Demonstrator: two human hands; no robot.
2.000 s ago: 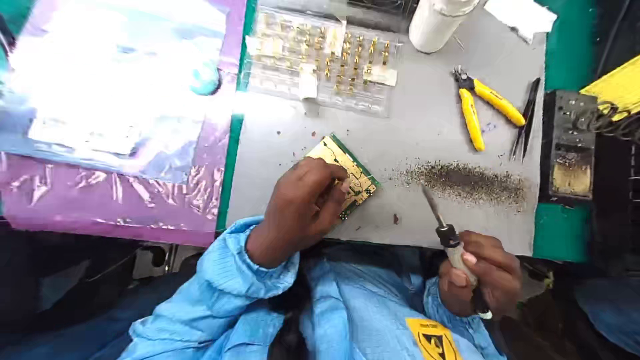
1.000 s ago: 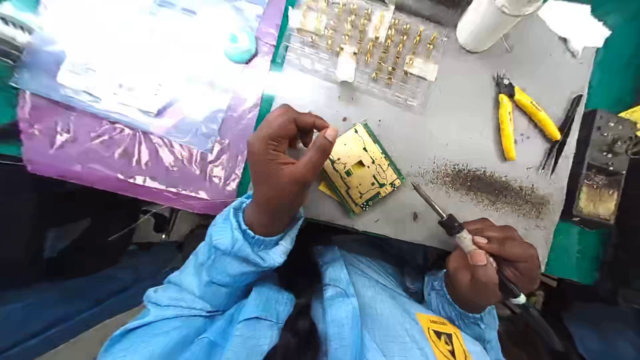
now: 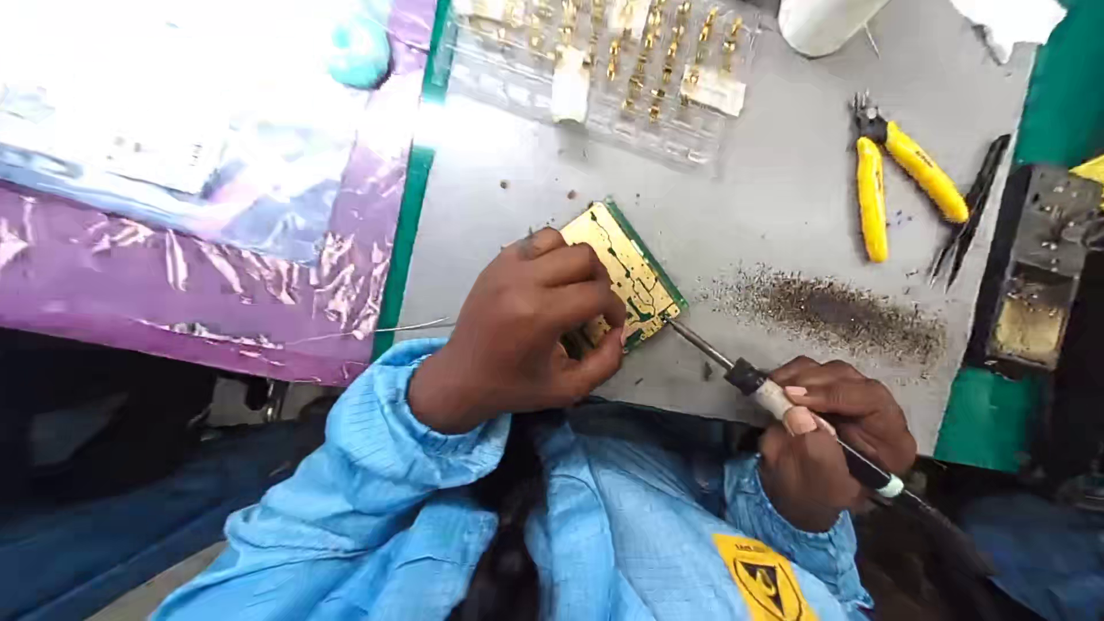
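Observation:
My right hand [image 3: 832,435] is closed around the handle of a soldering iron [image 3: 755,384]. The iron's tip meets the lower right corner of a gold and green circuit board [image 3: 634,267] on the grey mat. Over the board's left part lies my left hand [image 3: 543,319], its thumb and fingers curled close together at the lower edge. Whether those fingertips pinch something small cannot be made out. The palm side of this hand and the board's left part are hidden.
A clear plastic tray [image 3: 638,138] of gold connectors lies behind the board. Yellow-handled side cutters [image 3: 873,198] and black tweezers [image 3: 975,207] are at the right, beside a soldering iron stand [image 3: 1031,285]. Dark debris [image 3: 837,315] covers part of the mat [image 3: 483,259]. Purple wrapping [image 3: 285,302] is at the left.
My left hand, raised at the board's upper left a second ago, is now lower over the board. The soldering iron's tip has come from beside the board to its corner.

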